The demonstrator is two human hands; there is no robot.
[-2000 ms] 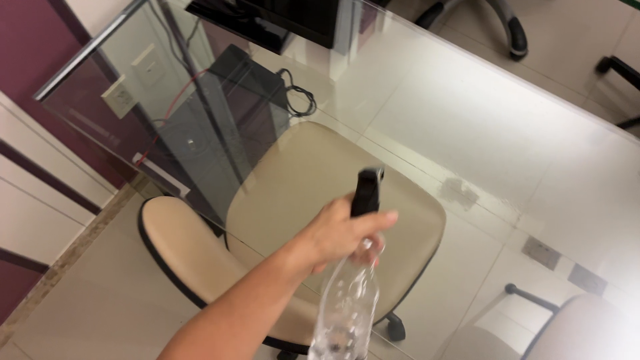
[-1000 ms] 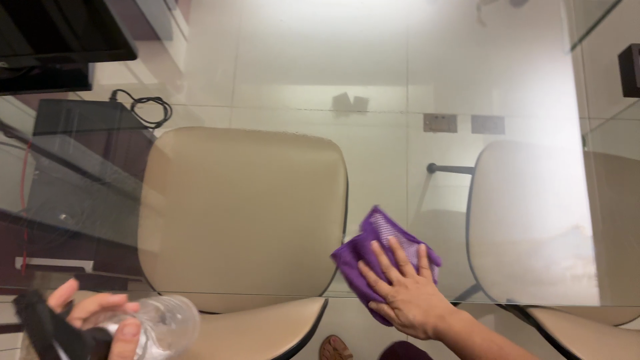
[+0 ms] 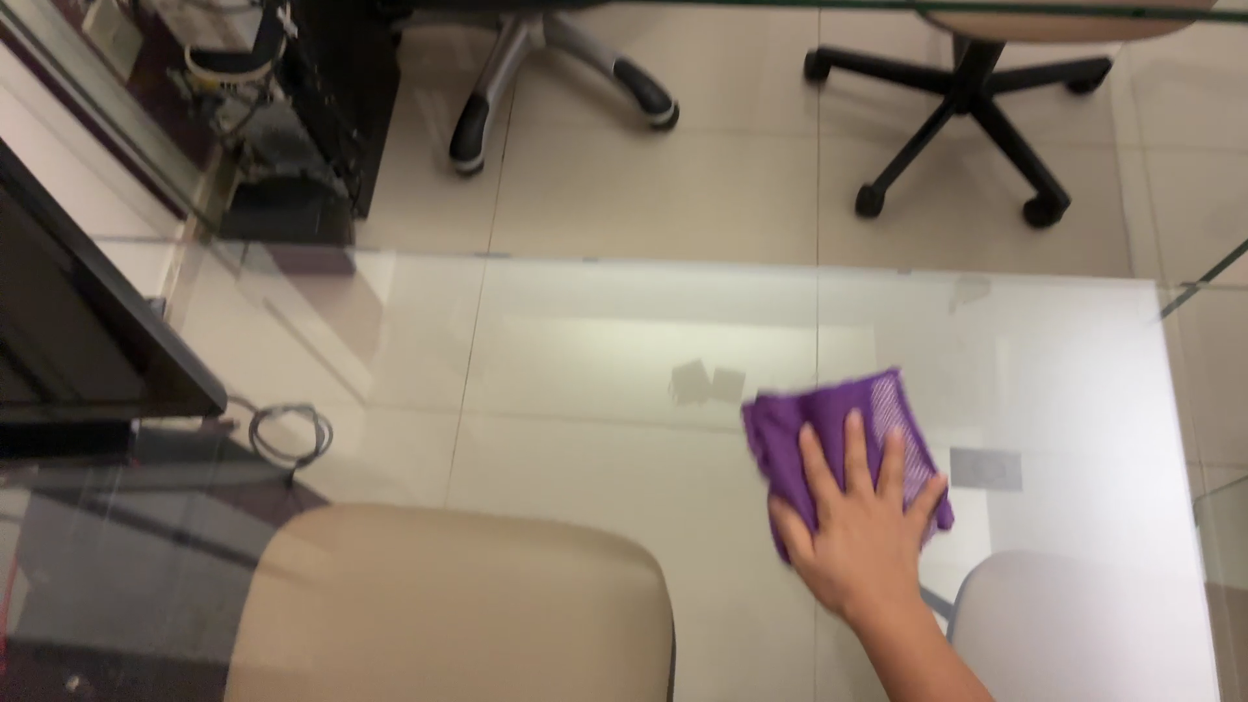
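Observation:
My right hand [image 3: 863, 531] lies palm down with spread fingers on a folded purple cloth [image 3: 829, 414], pressing it against the glass tabletop [image 3: 604, 341]. A patch of mesh shows along the cloth's right side. My left hand is outside the view, and so is the clear spray bottle with the black head.
Through the glass a beige chair seat [image 3: 458, 604] shows at the bottom and a paler one [image 3: 1063, 624] at the lower right. A black monitor [image 3: 88, 312] stands at the left, near a coiled cable [image 3: 291, 435]. Wheeled chair bases [image 3: 965, 93] are beyond the far edge.
My right hand and the purple cloth have moved farther across the glass, away from me. My left hand and the spray bottle, at the lower left one second ago, have left the view, which has shifted forward.

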